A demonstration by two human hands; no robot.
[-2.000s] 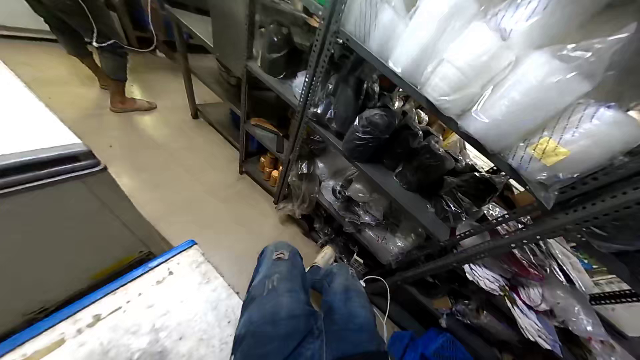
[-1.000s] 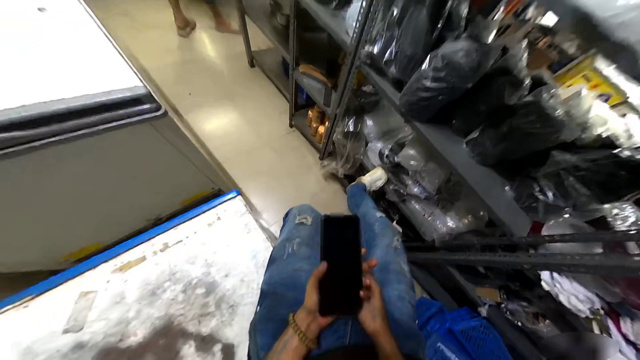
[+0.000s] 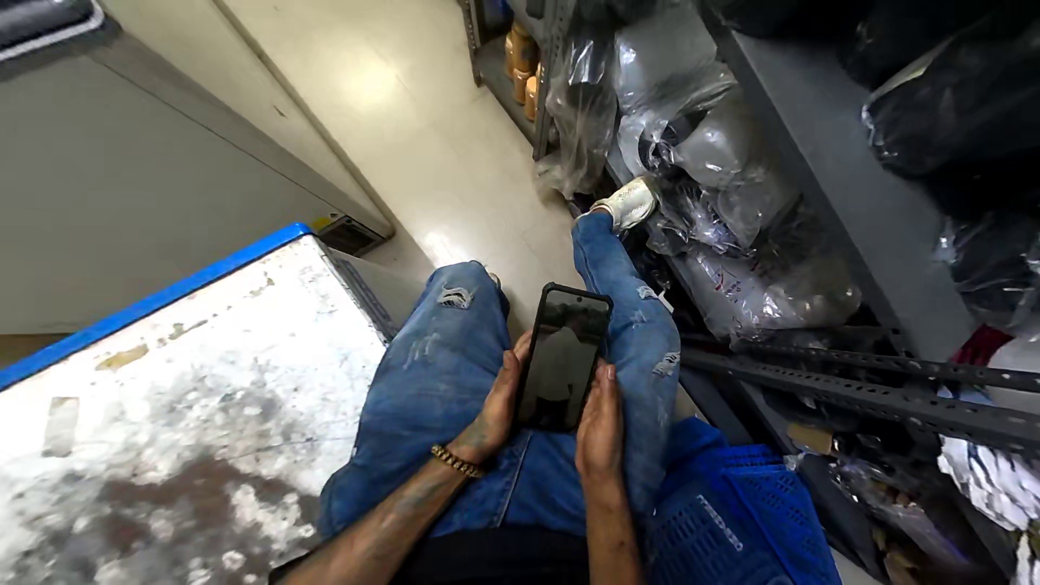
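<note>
A smartphone in a black case (image 3: 563, 357) is held upright over my lap, its dark screen reflecting the surroundings. My left hand (image 3: 500, 398), with a beaded bracelet at the wrist, grips its left edge. Along the right edge lies my right hand (image 3: 600, 414), fingers against the case. Beneath the phone are my legs in ripped blue jeans (image 3: 431, 366). One white shoe (image 3: 632, 203) rests beside the bagged goods at the foot of the rack.
To the left stands a worn white tabletop (image 3: 203, 382) with a blue edge. A grey metal rack (image 3: 829, 154) holds plastic-wrapped bundles (image 3: 731, 146) on the right. Blue plastic baskets (image 3: 731, 520) stand beside my right leg. Tile floor (image 3: 455, 122) stretches ahead.
Two seconds ago no hands or phone were in view; one second ago both hands held the phone, as now. The view has tilted down and come nearer to my lap.
</note>
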